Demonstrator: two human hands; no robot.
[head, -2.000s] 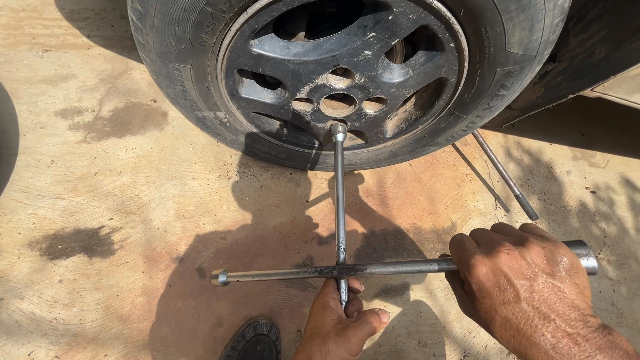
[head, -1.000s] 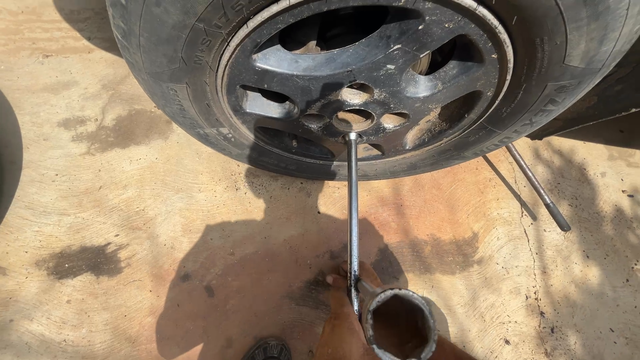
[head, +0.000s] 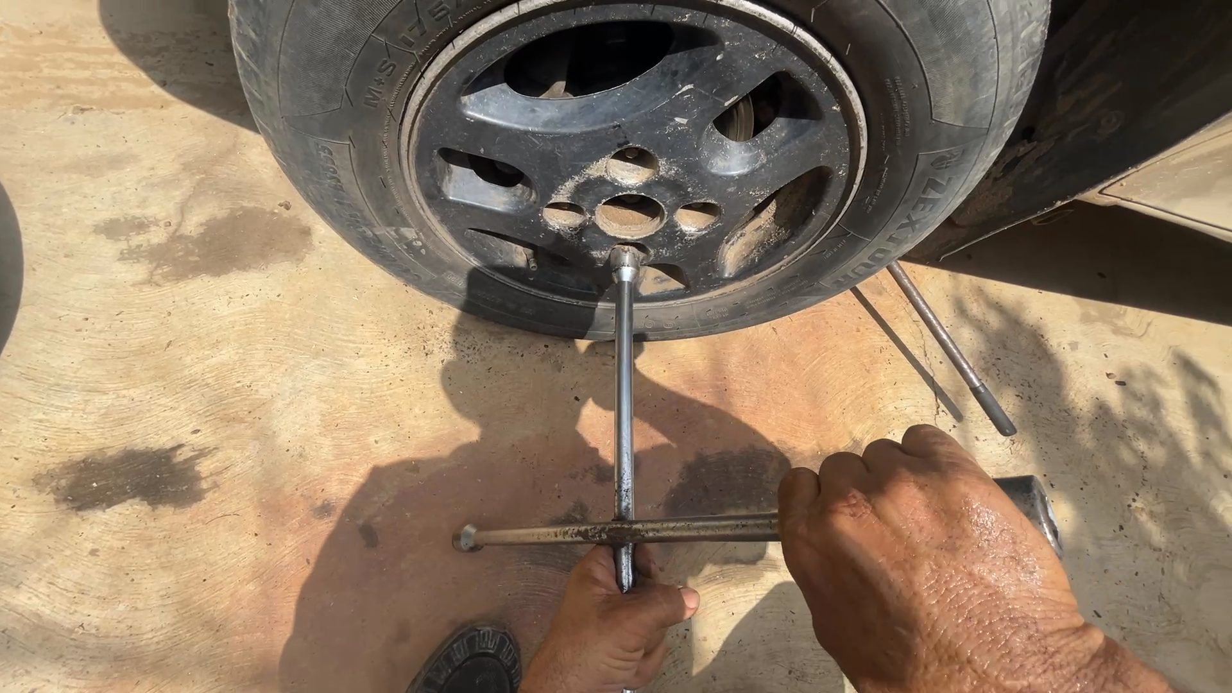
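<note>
A four-way lug wrench (head: 624, 404) of bright metal has one socket end in the lowest lug hole of a black alloy car wheel (head: 577, 135). My left hand (head: 611, 621) is closed around the wrench's near arm, just below the crossing. My right hand (head: 924, 549) grips the right-hand arm, close to its large socket. The left-hand arm ends in a smaller socket over the ground. Around the wheel is a rubber tire (head: 327, 173). Three other lug holes and the round center hole are uncovered; the near end of the wrench is partly hidden by my left hand.
A metal rod (head: 948, 342) with a dark tip slants out from beside the tire at right. The dark lower body of the car (head: 1097, 125) is at upper right. A black shoe (head: 472, 664) stands on the stained concrete ground (head: 241, 385). Another dark round edge shows at far left.
The wrench has turned: a second ago its large socket pointed toward the camera, and now that arm lies out to the right with my right hand on it. My left hand stays at the near arm.
</note>
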